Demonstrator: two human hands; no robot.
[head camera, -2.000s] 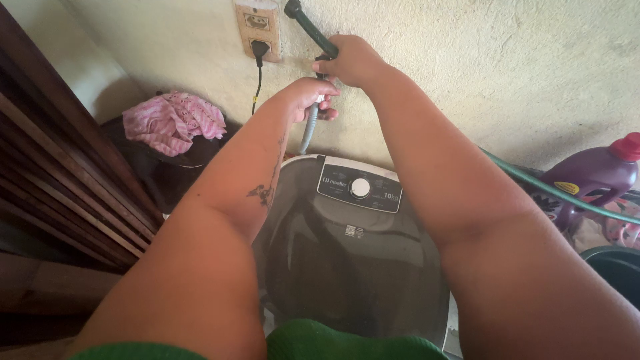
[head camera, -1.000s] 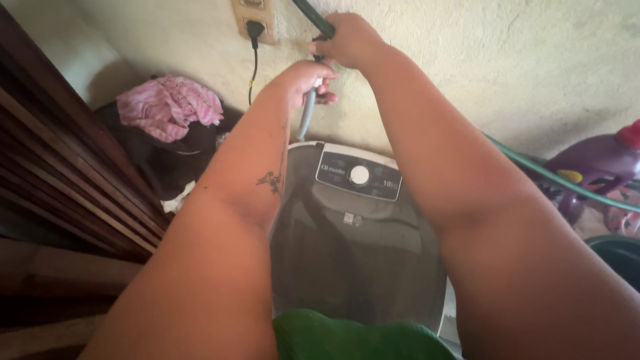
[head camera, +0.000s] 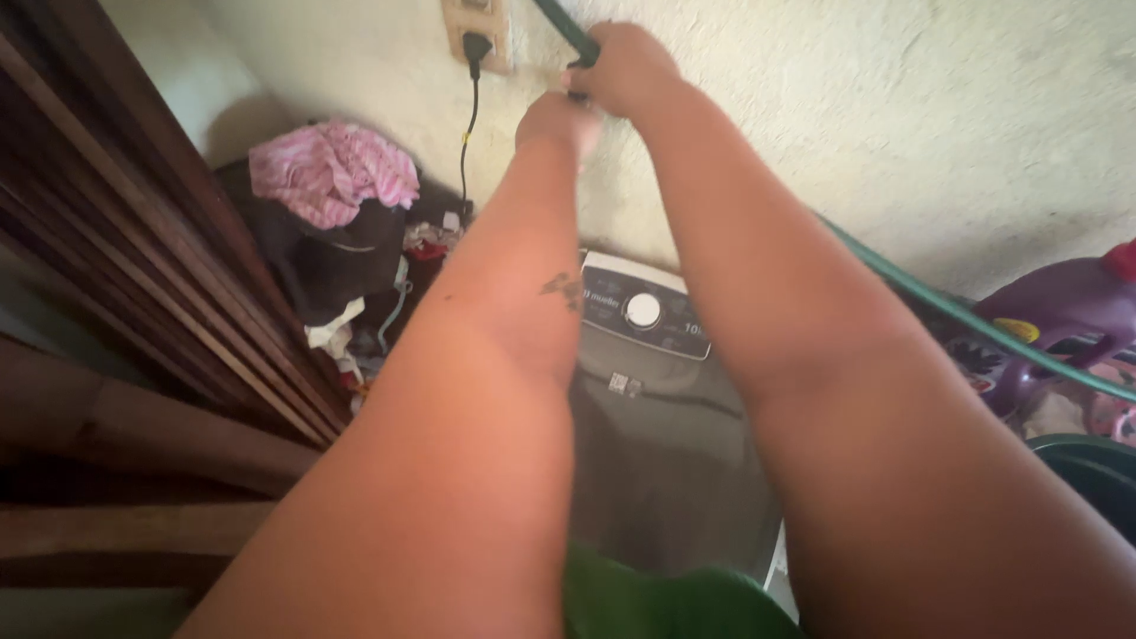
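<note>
My right hand (head camera: 626, 71) grips the end of a green garden hose (head camera: 568, 28) near the wall, with a small dark fitting under its fingers. Just below and to the left, my left hand (head camera: 557, 131) is blurred and close against the right hand's fingers; its own fingers and anything in them are hidden. Beneath my forearms stands a Mueller washing machine with a dark lid (head camera: 657, 461), and its control panel (head camera: 643, 306) with a white knob shows between my arms.
A black plug (head camera: 477, 46) sits in a wall outlet (head camera: 499, 44). Pink cloth (head camera: 333, 173) lies on a dark heap at left, beside wooden slats (head camera: 160, 222). At right are a purple jug (head camera: 1065, 302), another stretch of green hose (head camera: 958, 311) and a dark green tub (head camera: 1087, 448).
The grey hose seen at my left hand in both earlier frames no longer shows there. My left forearm now covers the left part of the control panel.
</note>
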